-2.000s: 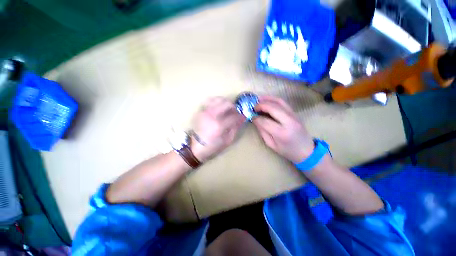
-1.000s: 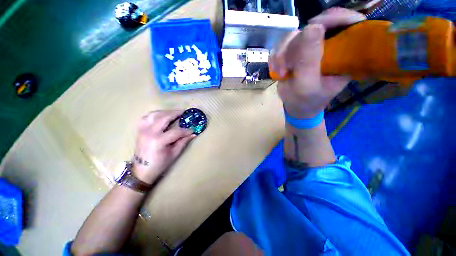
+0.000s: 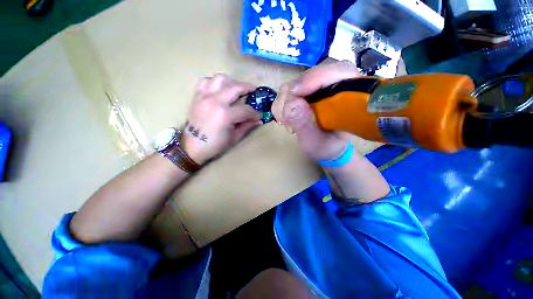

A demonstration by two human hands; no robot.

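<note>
The round unit (image 3: 261, 99), a small dark disc with pale spots and a green patch at its lower edge, is held above the tan cardboard (image 3: 234, 201). My left hand (image 3: 219, 114) grips its left side between thumb and fingers. My right hand (image 3: 315, 105) is closed around the front of the orange electric screwdriver (image 3: 403, 111), which lies roughly level, with its black cable end to the right. The driver's tip is hidden by my right fingers, at the disc's right side. Whether the tip touches the disc cannot be told.
A blue bin with white pieces (image 3: 276, 32) stands beyond my hands. The silver metal box with a small mechanism (image 3: 374, 49) is right of it. Another blue bin (image 3: 4, 146) is cut off at the left edge. A dark round item (image 3: 38, 6) lies at the top left on green.
My right hand has brought the orange screwdriver from over the metal box side down and left to the disc. My left hand still holds the disc. The camera view has shifted.
</note>
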